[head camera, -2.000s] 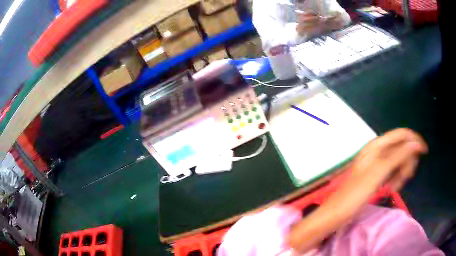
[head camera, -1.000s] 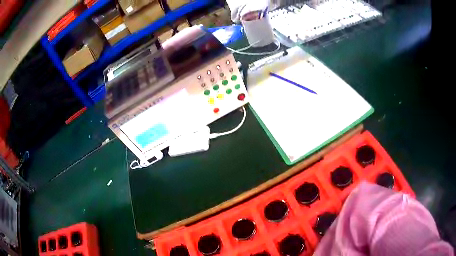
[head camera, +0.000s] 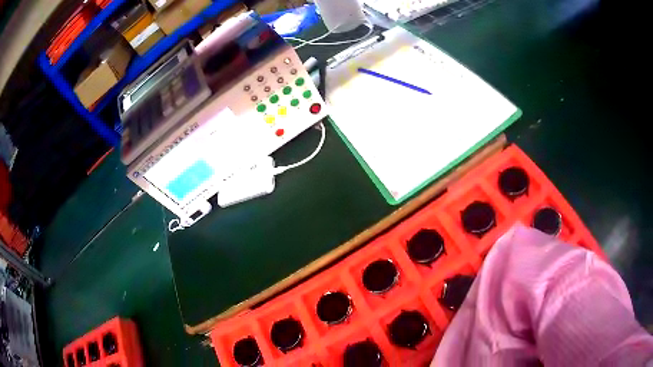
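A red foam tray (head camera: 458, 197) with square pockets lies along the lower right. Each visible pocket holds a black round watch body, such as the one in the back row (head camera: 380, 276). A pink sleeve (head camera: 551, 301) lies over the right part of the tray and hides some pockets. No fingers show at this sleeve; the hand is hidden or out of the picture, and I cannot tell which arm it is. My left hand and my right hand are not visible.
A dark green board (head camera: 258, 251) with a brown edge lies behind the tray. On it are a tester (head camera: 236, 122), a white block (head camera: 247, 185) and a clipboard (head camera: 422, 115) with a blue pen (head camera: 394, 81). Another red tray (head camera: 107, 342) is at lower left. Cardboard boxes (head camera: 104, 80) stand on blue shelving.
The bare hand and forearm seen earlier over the clipboard's near edge are out of sight. The sleeve now covers the tray's right part. The view has shifted, showing more of the tray.
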